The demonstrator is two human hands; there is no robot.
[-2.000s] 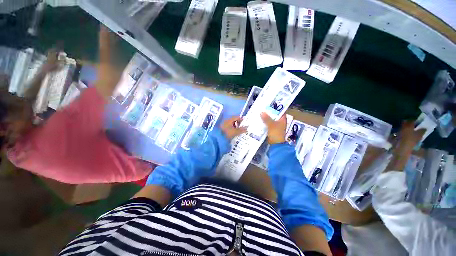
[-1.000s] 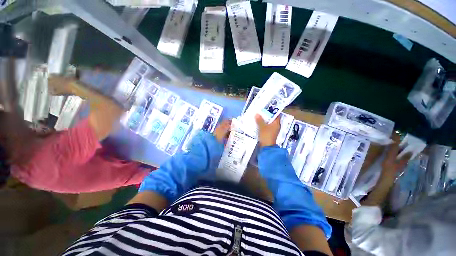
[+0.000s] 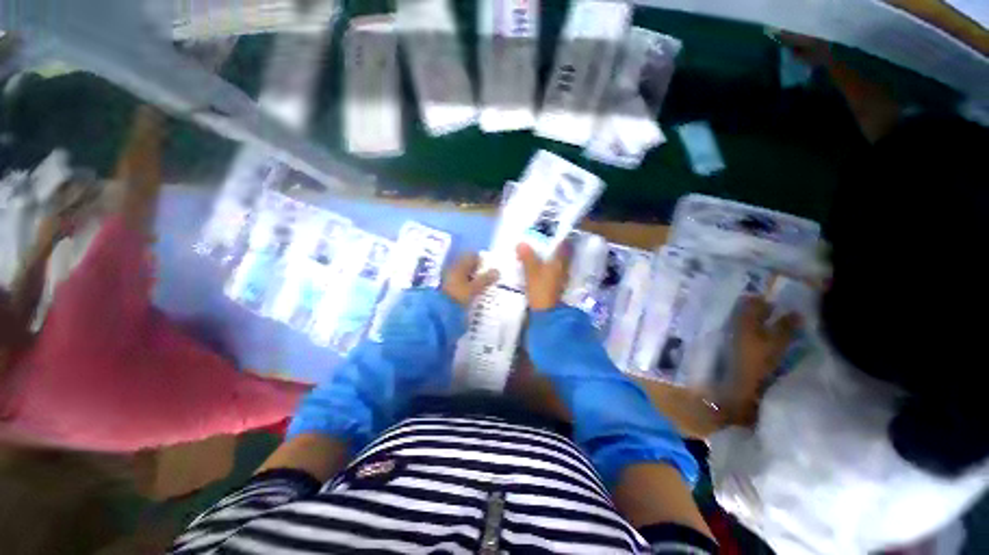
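Note:
My left hand (image 3: pixel 469 280) and my right hand (image 3: pixel 544 273) are close together at the bench's edge, both blurred, with blue oversleeves below them. A white insert card with dark pictures (image 3: pixel 550 206) stands up and away from my right hand, which grips its lower part. A white card with rows of dark text (image 3: pixel 490 338) hangs between my forearms, its upper left edge at my left fingers. Whether the two white pieces are joined is unclear. Part of a clear pack shows behind the pictured card.
Clear packs with light-blue slips (image 3: pixel 315 271) lie on the blue bench top at left; more packs (image 3: pixel 662 314) lie at right. White packs (image 3: pixel 510 65) and a blue slip (image 3: pixel 701 147) are on the green conveyor. Co-workers flank me; a dark-haired head leans in at right.
The view has shifted, so the bench and conveyor packs appear further left. The co-worker at right has leaned in and reaches over the conveyor. Another pack now lies at the right end of the conveyor row.

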